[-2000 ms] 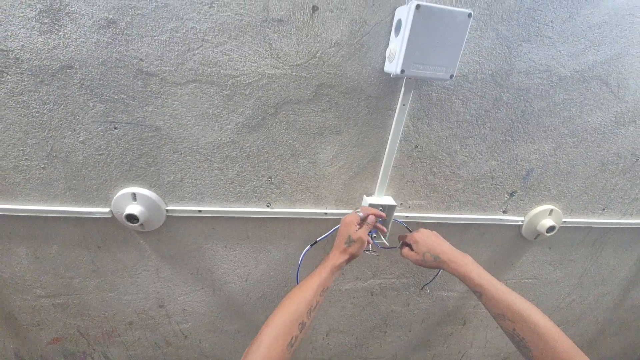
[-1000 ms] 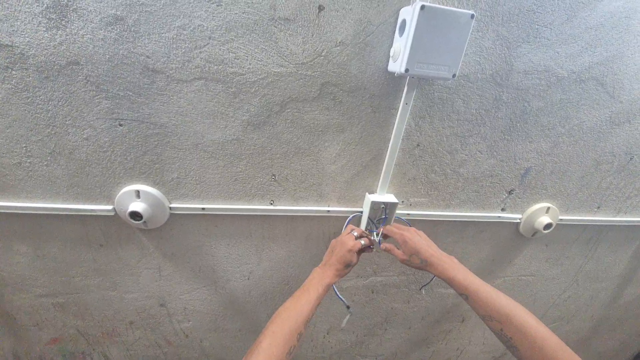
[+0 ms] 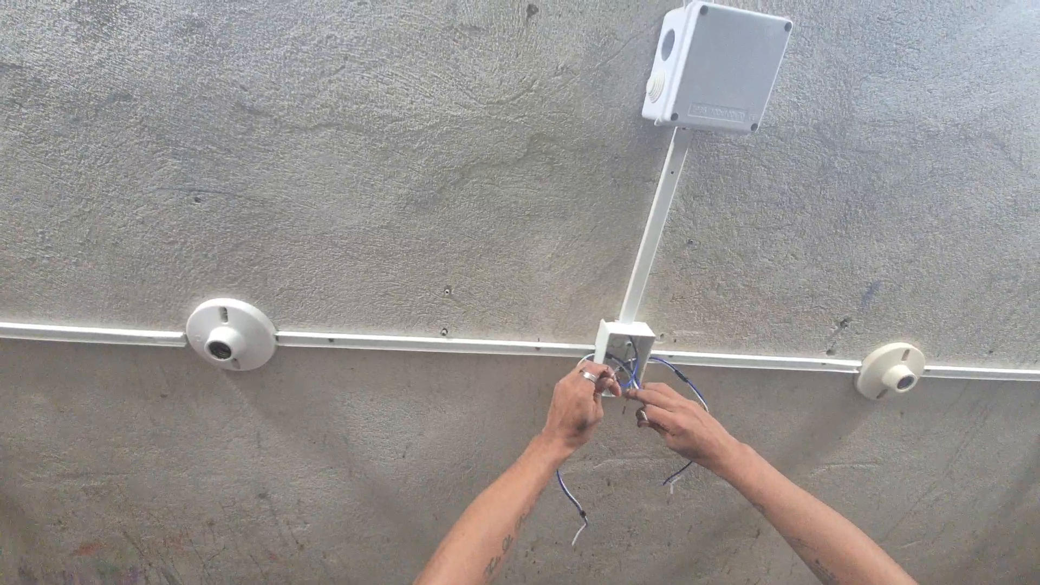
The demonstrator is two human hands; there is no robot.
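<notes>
A small white outlet box (image 3: 624, 341) with its front uncovered is fixed where the trunking strips meet, and blue, white and dark wires (image 3: 632, 370) come out of it. At the box's lower left edge my left hand (image 3: 578, 402) pinches wires between thumb and fingers. My right hand (image 3: 681, 418) is at the lower right of the box, its fingertips on the wires too. A blue and white wire end (image 3: 572, 497) hangs below my left hand. Another wire (image 3: 686, 378) loops out to the right, behind my right hand, and its end shows below it.
White trunking (image 3: 431, 344) runs across the rough concrete surface, with a round white lampholder (image 3: 244, 325) at left and a cream one (image 3: 886, 370) at right. A trunking strip (image 3: 656, 223) leads up to a grey-white junction box (image 3: 727, 69).
Two seconds ago my right hand was farther right, apart from my left; now both are close together at the box's lower edge. The wire loop at the left has dropped and hangs below my left hand.
</notes>
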